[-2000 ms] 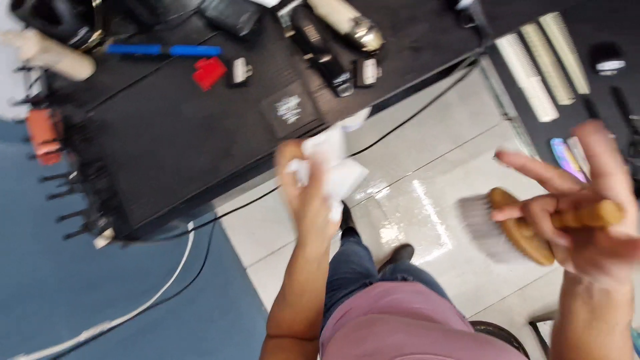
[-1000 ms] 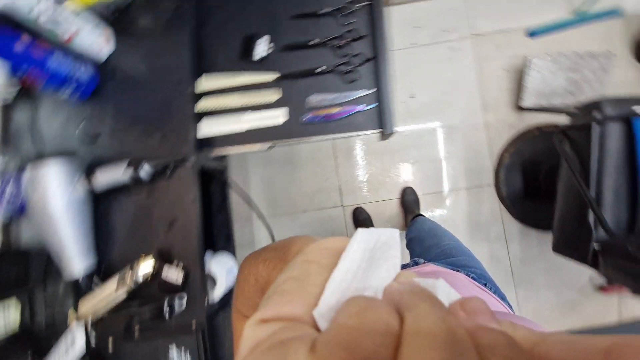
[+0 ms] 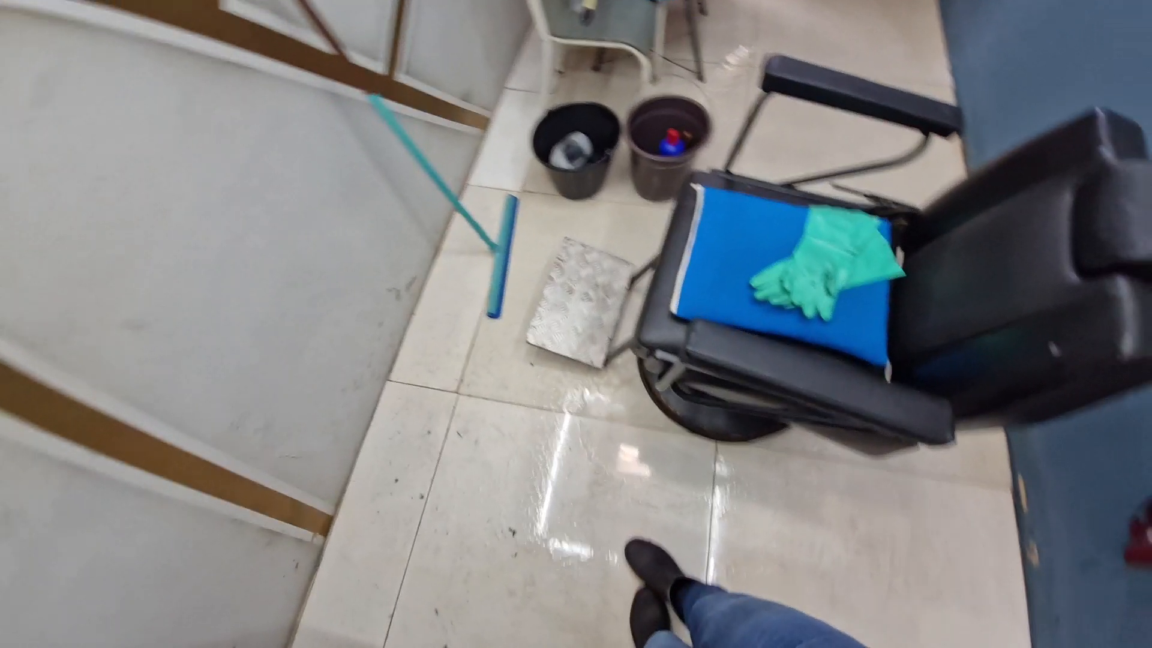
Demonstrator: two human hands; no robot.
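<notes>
Neither my left hand nor my right hand is in the head view. A black barber chair [image 3: 810, 378] stands at the right, with a blue cloth [image 3: 742, 261] spread over its seat. A pair of green rubber gloves [image 3: 832, 261] lies on the cloth. The chair's metal footrest [image 3: 580, 304] points toward the left wall. A floor squeegee [image 3: 503, 256] with a green handle leans against that wall, its blade on the tiles. Beyond it stand a black bucket [image 3: 578, 175] with something pale inside and a brown bucket [image 3: 661, 171] holding a blue bottle with a red cap.
A pale wall [image 3: 207, 225] with brown strips runs along the left, and a blue wall [image 3: 1080, 513] along the right. Light reflects off the tiled floor [image 3: 558, 468] between them. Part of a light-framed chair [image 3: 598, 25] shows behind the buckets. My dark shoes [image 3: 652, 567] are at the bottom.
The view has swung far from the black worktop to the floor and barber chair. My hands, seen earlier with a white tissue and, two seconds ago, a brush, are out of view.
</notes>
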